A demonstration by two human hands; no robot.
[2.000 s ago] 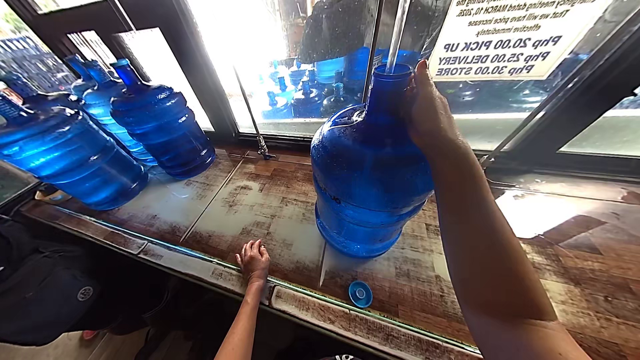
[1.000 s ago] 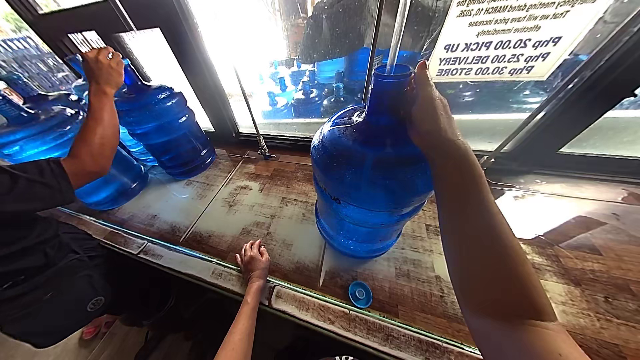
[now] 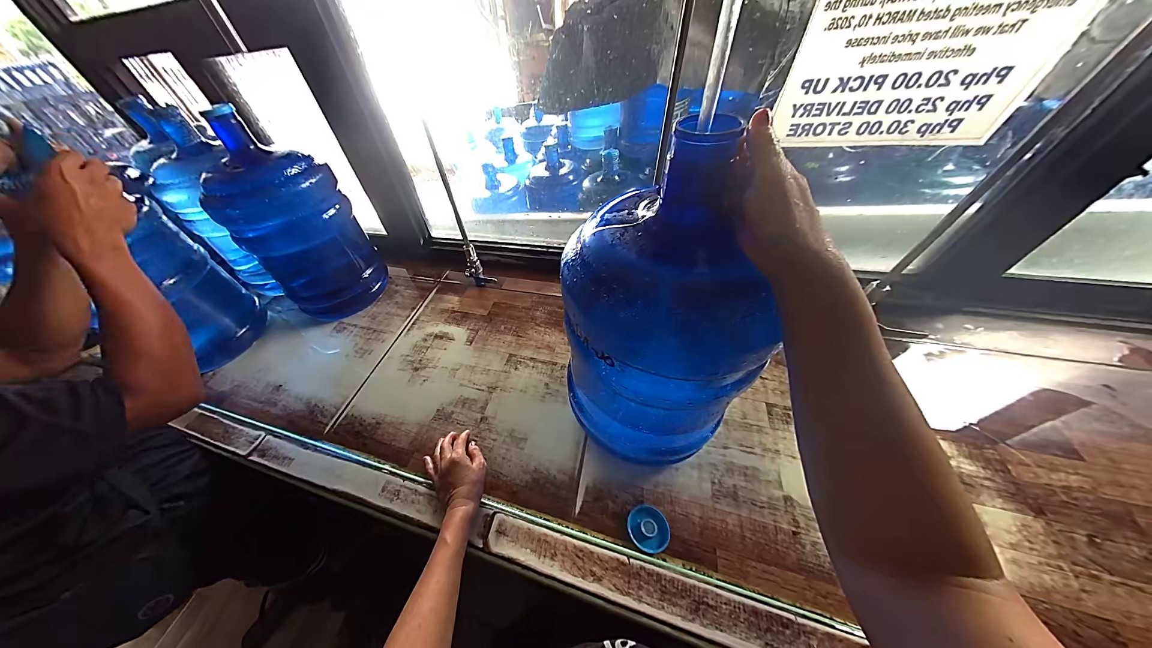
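Note:
A large blue water jug stands upright on the tiled counter, with a metal filling tube reaching down into its open mouth. Against the right side of the jug's neck rests my right hand; its fingers are partly hidden, and how firmly they grip does not show. My left hand lies on the counter's front edge, fingers slightly spread, holding nothing. A round blue cap sits on the counter below the jug, a little to the right of my left hand.
Several blue jugs stand at the left. A co-worker's hands are raised beside them around a blue jug neck. A metal valve is at the base of the window frame. Behind the glass are more jugs; a printed sign hangs there.
A co-worker has come into view at the left; one hand was at the jugs' tops a second ago, and now both hands are raised at the far left. My own hands have kept their places.

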